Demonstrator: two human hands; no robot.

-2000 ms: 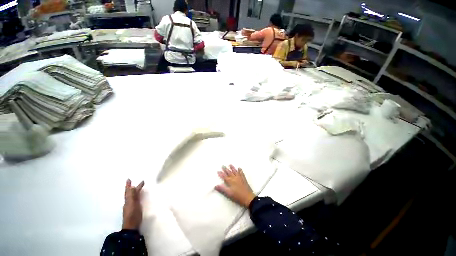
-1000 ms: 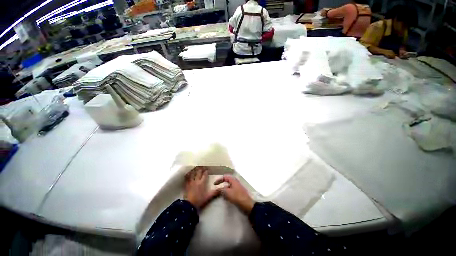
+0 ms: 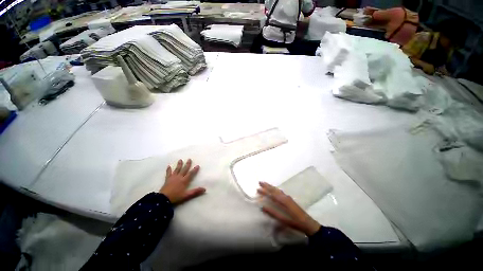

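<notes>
An off-white vest body [image 3: 207, 211] lies flat on the white table, its wide part at the left and its lower side over the front edge. Two straps [image 3: 258, 138] point right, with a U-shaped neckline edge [image 3: 235, 177] between them. My left hand [image 3: 180, 182] lies flat on the wide part with fingers spread. My right hand [image 3: 286, 207] rests at the base of the nearer strap, by the lower end of the neckline, fingers extended and holding nothing. The cloth under my right palm is hidden.
A pile of greyish-white pieces [image 3: 418, 185] lies at right. White bundles [image 3: 365, 69] and clear plastic [image 3: 450, 116] lie behind it. A folded stack [image 3: 153, 55] and an off-white blocky holder [image 3: 119, 90] stand at back left. White cloth [image 3: 58, 243] hangs below the table at left. People work behind.
The vest body now lies flat and spread, with its straps to the right. My hands have moved apart from the cloth edge they were fingering together. The view has shifted slightly.
</notes>
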